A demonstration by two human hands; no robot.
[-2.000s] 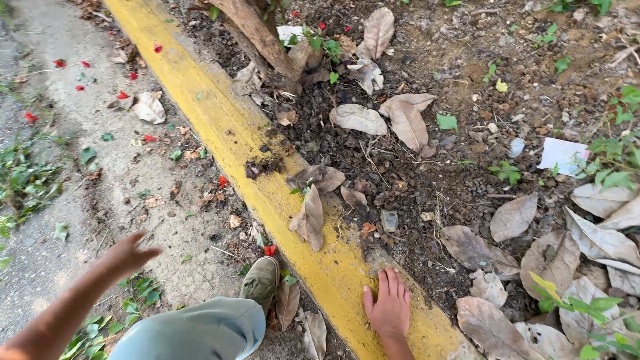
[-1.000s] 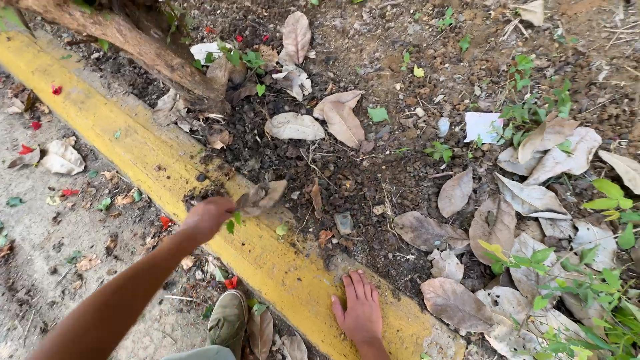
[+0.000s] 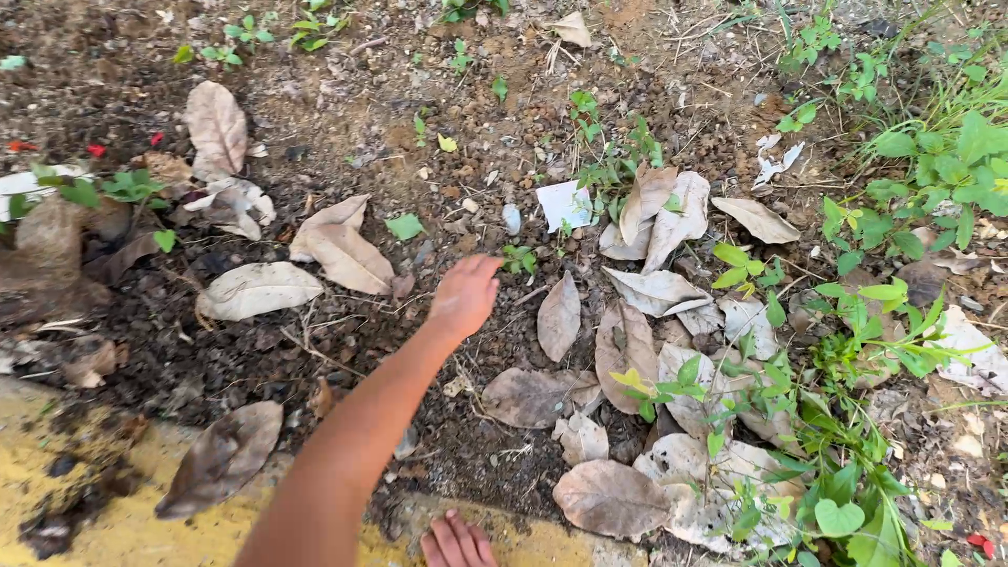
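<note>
My left hand [image 3: 465, 295] reaches over the dark soil, palm down, beside a small green weed [image 3: 519, 259]. Its thumb and fingers look a little apart, and nothing shows in them. A dry brown leaf [image 3: 561, 316] lies to its right, and paired dry leaves [image 3: 346, 252] lie to its left. My right hand [image 3: 458, 542] rests on the yellow-painted curb [image 3: 504, 524]; only its fingers are in view, with nothing in them. Another large dry leaf [image 3: 224, 461] lies at the curb's inner edge, left of my left forearm.
Many dry leaves [image 3: 614, 498] and green weeds [image 3: 858, 472] cover the right side. A white paper scrap [image 3: 565, 205] lies on the soil beyond my left hand. A blurred woody trunk base [image 3: 47, 252] stands at the left edge. Loose dirt [image 3: 59, 524] sits on the curb.
My left hand has moved from over the paved side, across the curb, to above the soil. My right hand stays on the curb. The view has shifted toward the soil bed.
</note>
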